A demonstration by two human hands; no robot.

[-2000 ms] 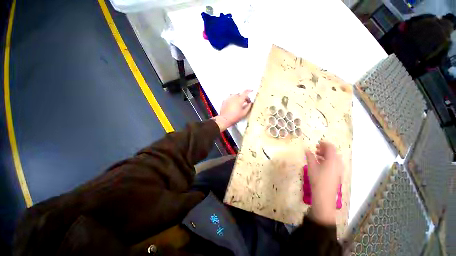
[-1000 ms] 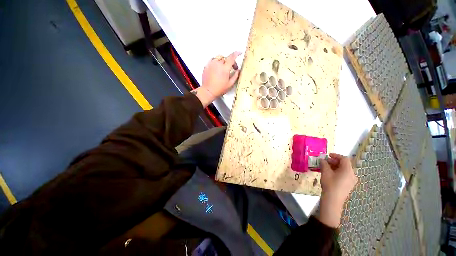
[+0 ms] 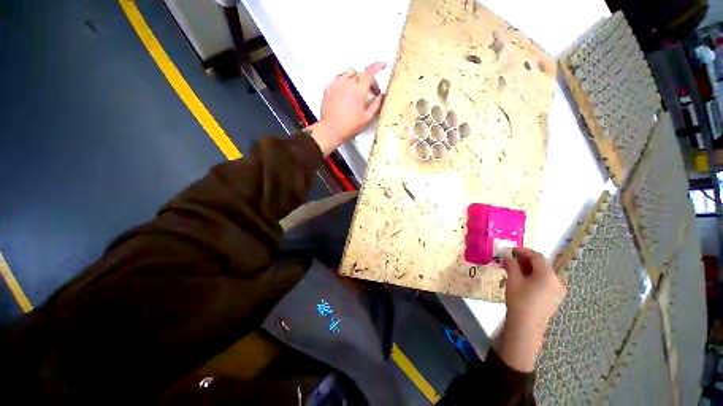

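Observation:
The pink bench device lies on the near right part of the plywood work board. My right hand is at its near right corner, with thumb and finger closed on a small pale ring against the device's pale patch. The fingers partly hide the ring. A loose cluster of rings stands on the middle of the board. My left hand rests on the white table at the board's left edge, fingers apart, and holds nothing that I can see.
Wooden loading boards packed with rings lie at the right, with more beyond. A tiny dark circle mark is on the board near the device. The white table has a red strip along its left side. Yellow lines mark the floor.
My right hand has come off the top of the pink device to its near right corner, uncovering it. The view has shifted, and the blue cloth has left the picture. The ring cluster looks the same.

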